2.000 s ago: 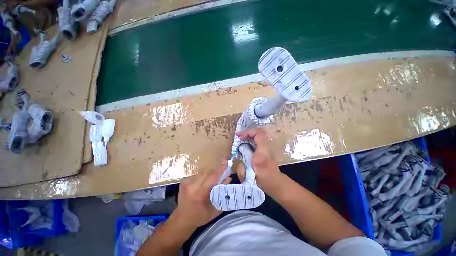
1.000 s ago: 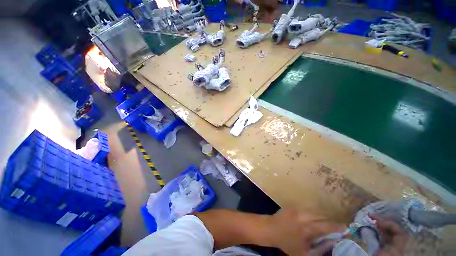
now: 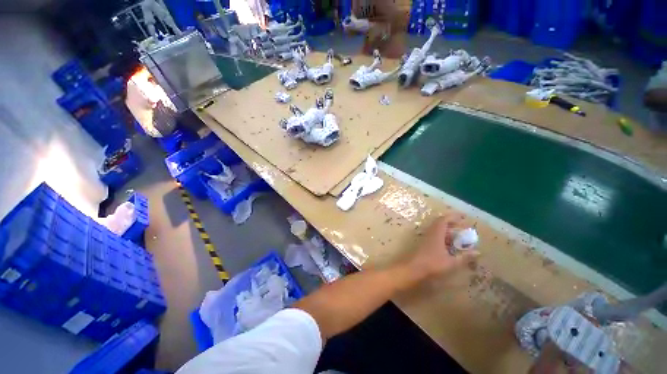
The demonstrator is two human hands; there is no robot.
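Note:
My left hand (image 3: pixel 439 252) is over the bench, its fingers around a small white piece (image 3: pixel 465 239); most of that piece is hidden by the fingers. An assembled two-arm unit (image 3: pixel 581 340) is at the lower right, one oval foot with dark holes facing up and one arm running off the right edge. Only a small part of my right hand (image 3: pixel 550 361) shows at the bottom edge, against the unit and holding it. White lobed pieces (image 3: pixel 360 185) lie on the bench by the cardboard edge.
Cardboard (image 3: pixel 249 124) bears several grey units (image 3: pixel 313 124). A green belt (image 3: pixel 526 175) runs beyond the bench edge. A yellow-and-black tool (image 3: pixel 567 104) lies across it. Blue crates (image 3: pixel 88 263) and a blue bin with plastic wrap (image 3: pixel 256 299) are at the left. Another person's hand (image 3: pixel 380 29) shows at the back.
My left hand has moved away from the unit, up and left over the bench, with the white piece in it. The unit has shifted slightly, its oval foot now in view.

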